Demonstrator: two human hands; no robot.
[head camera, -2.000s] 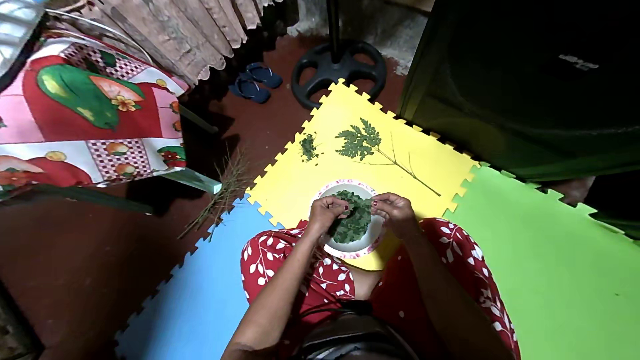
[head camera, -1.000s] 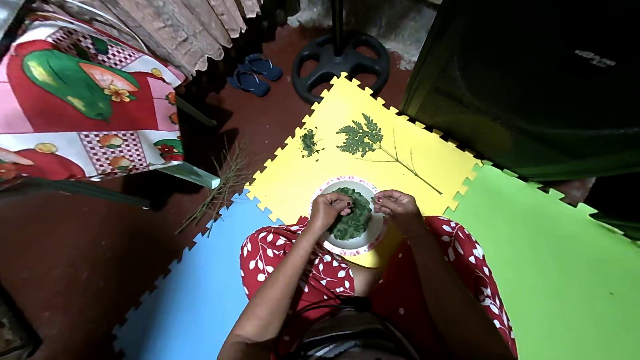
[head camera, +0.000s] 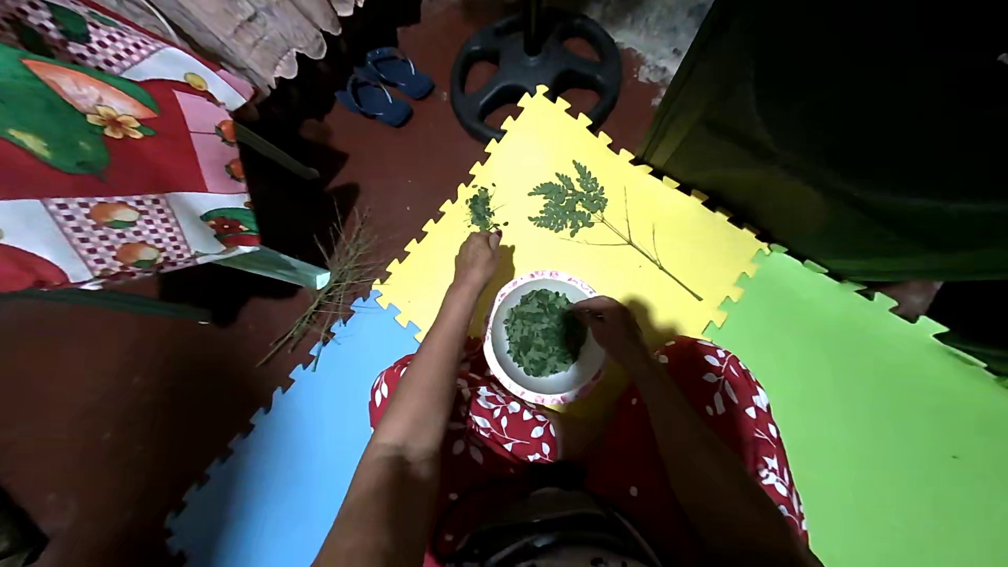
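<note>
A white bowl with a pink-patterned rim (head camera: 504, 370) stands before my lap, with a heap of small green leaves (head camera: 539, 335) in it. My left hand (head camera: 478, 256) reaches past the bowl to the near edge of a small pile of leaf bits (head camera: 480, 208) on the yellow mat; whether its fingers hold anything is unclear. Over the bowl's right rim is my right hand (head camera: 610, 319), fingertips at the leaves; its grip cannot be made out. Beyond the bowl lies a leafy compound sprig (head camera: 571, 201) on a long thin stem (head camera: 661, 268).
Interlocking yellow (head camera: 535, 142), blue (head camera: 315, 465) and green (head camera: 882, 409) foam mats cover the floor. Bare twigs (head camera: 335, 276) lie at the left, beside a table with a fruit-print cloth (head camera: 150, 157). Blue flip-flops (head camera: 382, 90), a round black stand base (head camera: 472, 87) and a large dark object (head camera: 835, 157) are farther back.
My left hand has moved from above the bowl forward and left to the small pile on the yellow mat. My right hand remains by the bowl's right side.
</note>
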